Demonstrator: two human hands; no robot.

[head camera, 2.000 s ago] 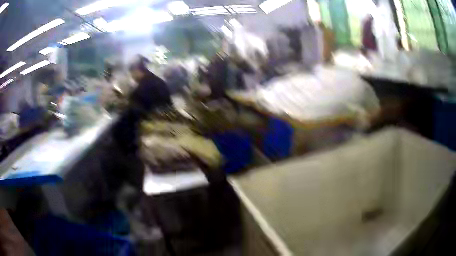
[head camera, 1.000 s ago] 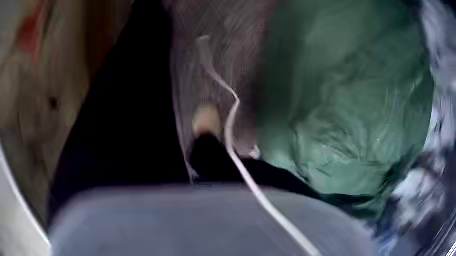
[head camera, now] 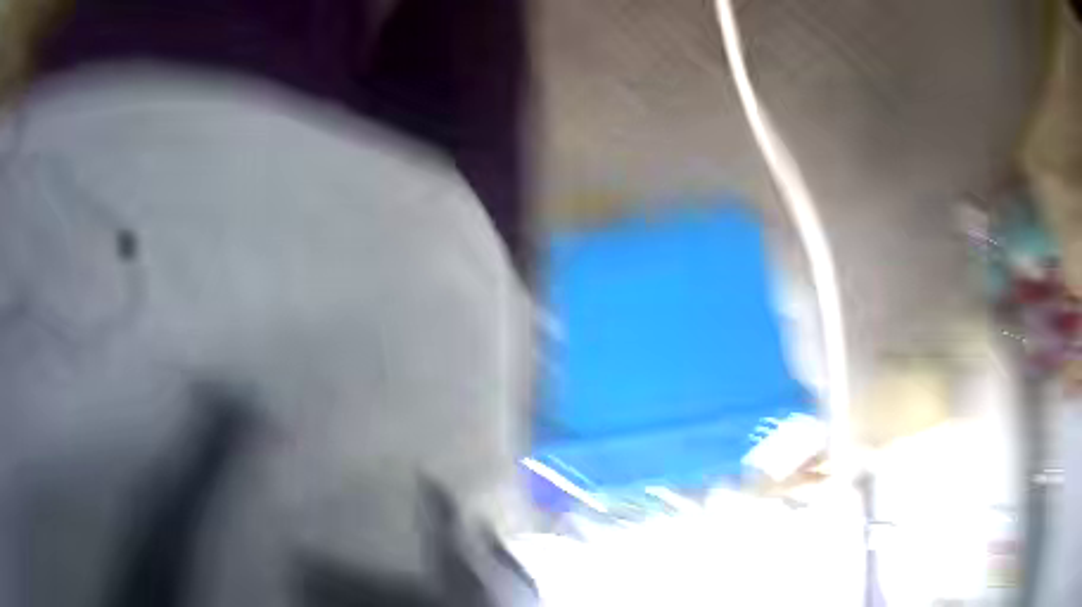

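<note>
The view is strongly blurred and tilted. No hand can be made out in it. A large pale grey-white rounded surface (head camera: pixel 320 273) fills the left side; I cannot tell what it is. Dark blurred shapes lie across its lower part. A thin white cord (head camera: pixel 793 190) runs from the top edge down the right of centre. A bright blue rectangular thing (head camera: pixel 664 320), perhaps a bin, is left of the cord.
Dark purple-black cloth (head camera: pixel 469 107) is at the top left. A grey-brown floor (head camera: pixel 641 107) shows at the top centre. A glaring white area (head camera: pixel 712 557) is at the bottom. Small red and teal things (head camera: pixel 1044 308) are at the right edge.
The view has swung sharply. The green bag-like thing has left the picture, and the blue thing and the glaring white area have come in. The white cord now lies further right.
</note>
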